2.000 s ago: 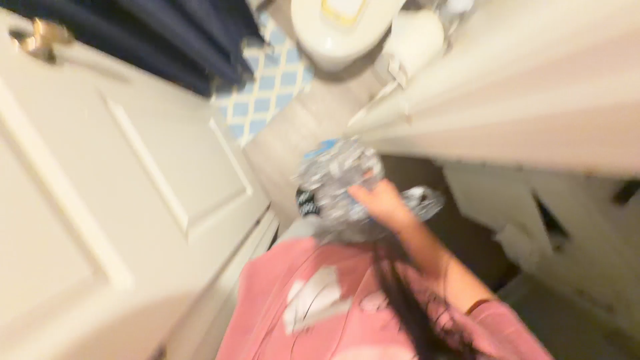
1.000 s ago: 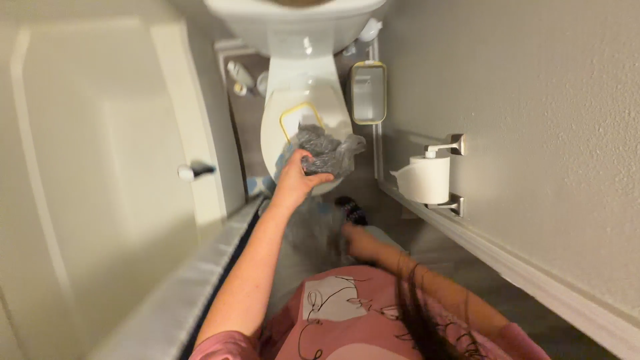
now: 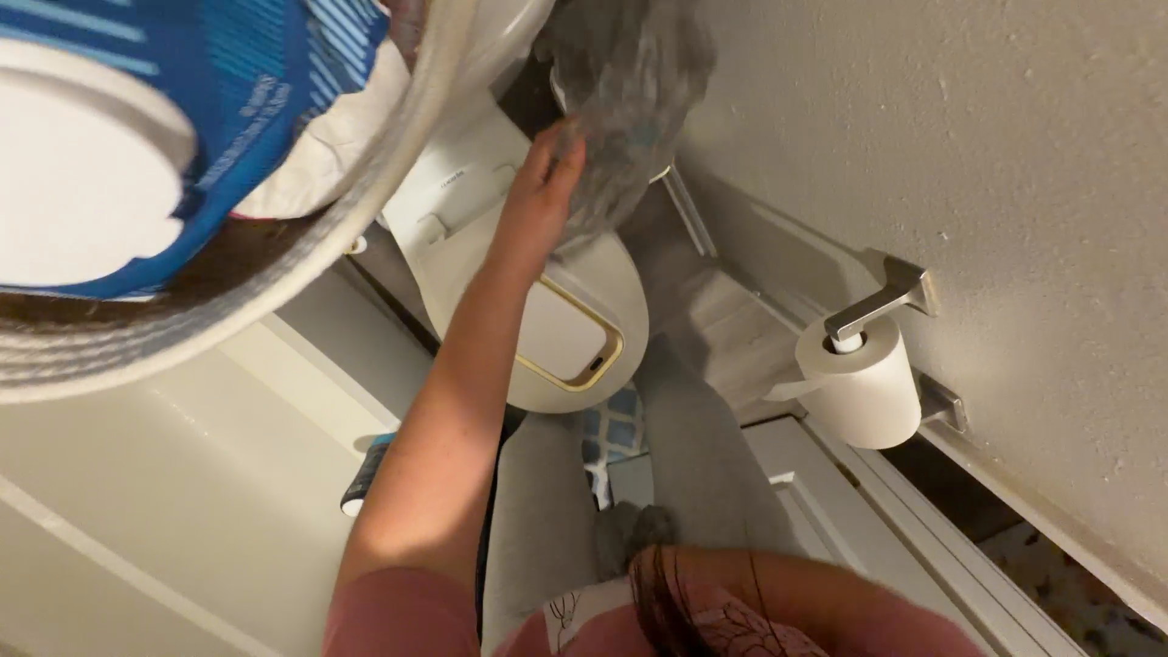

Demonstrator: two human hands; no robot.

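Note:
My left hand [image 3: 543, 187] reaches over the closed toilet lid [image 3: 630, 315] and grips a crumpled, translucent grey plastic bag [image 3: 634, 109], blurred by motion, which hangs over the back right of the toilet. My right forearm [image 3: 757, 570] lies across my lap; its hand is mostly hidden behind dark hair, beside a dark grey bunched thing [image 3: 639, 529] between my legs, and I cannot tell whether it holds it. On the lid lies a flat white thing with a yellow rim [image 3: 570, 333].
A rope basket [image 3: 383, 173] with a blue-and-white package [image 3: 246, 100] fills the upper left. The bathtub [image 3: 182, 493] is at left, with a dark bottle [image 3: 365, 474] on its edge. A toilet paper roll [image 3: 862, 383] hangs on the right wall, above a white door [image 3: 849, 511].
My left hand has moved with the grey bag from over the front of the lid toward the toilet's back right. The view has shifted a lot, and the rope basket now shows.

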